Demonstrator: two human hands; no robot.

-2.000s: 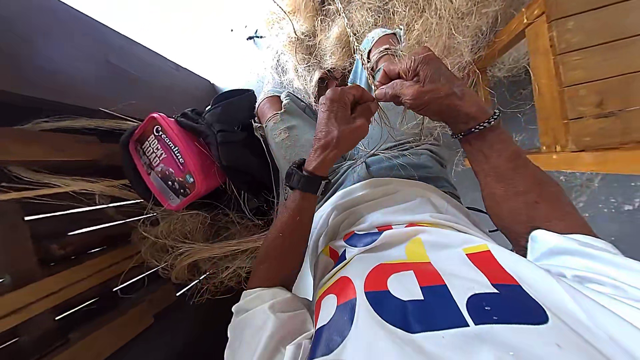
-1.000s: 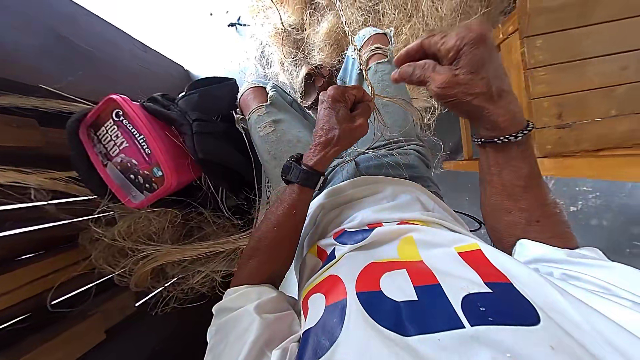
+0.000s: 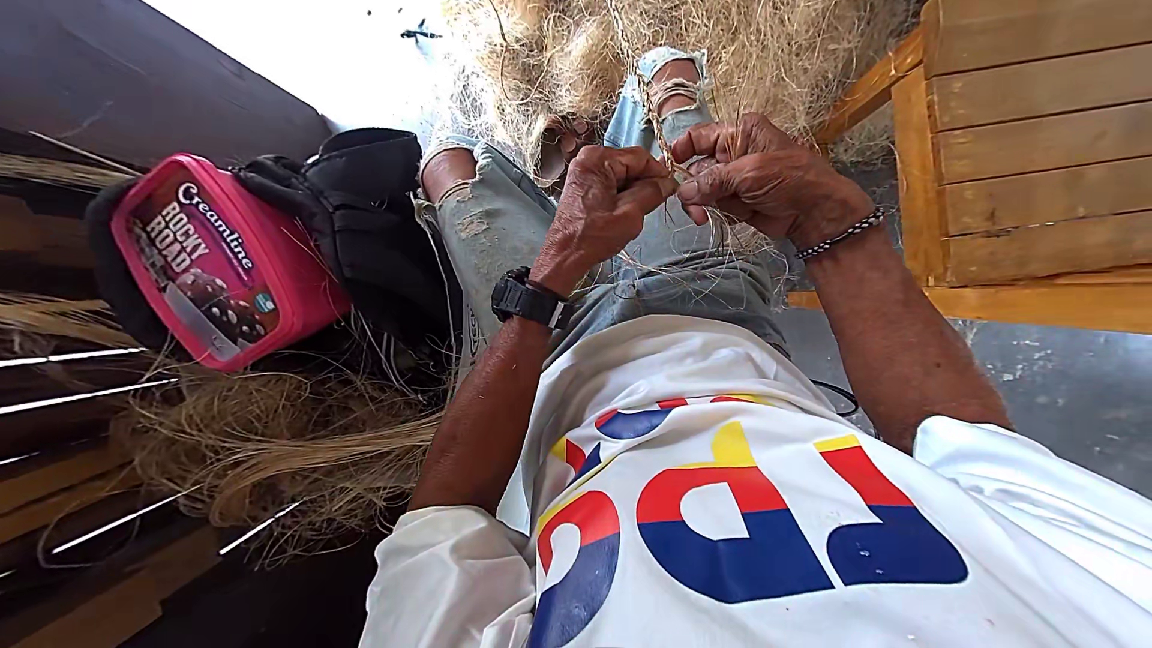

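Over my lap, my left hand (image 3: 607,202) and my right hand (image 3: 765,175) meet fingertip to fingertip. Both pinch thin plant fibers where a twisted fiber cord (image 3: 660,135) comes down between them from the top of the view. Loose strands stick out under my fingers and lie across my jeans. The exact grip point is partly covered by the fingers. Beyond my knees spreads a large heap of pale tan fiber (image 3: 756,58).
At left, a pink plastic ice cream tub (image 3: 310,292) rests against a black bag (image 3: 378,225). Below it lies a bundle of long fibers (image 3: 297,441) on wooden slats. A slatted wooden bench (image 3: 1044,135) stands at upper right, over a grey floor.
My right hand was raised apart from the left one second ago; it has come back to meet it at the cord. My left hand has kept its pinch.
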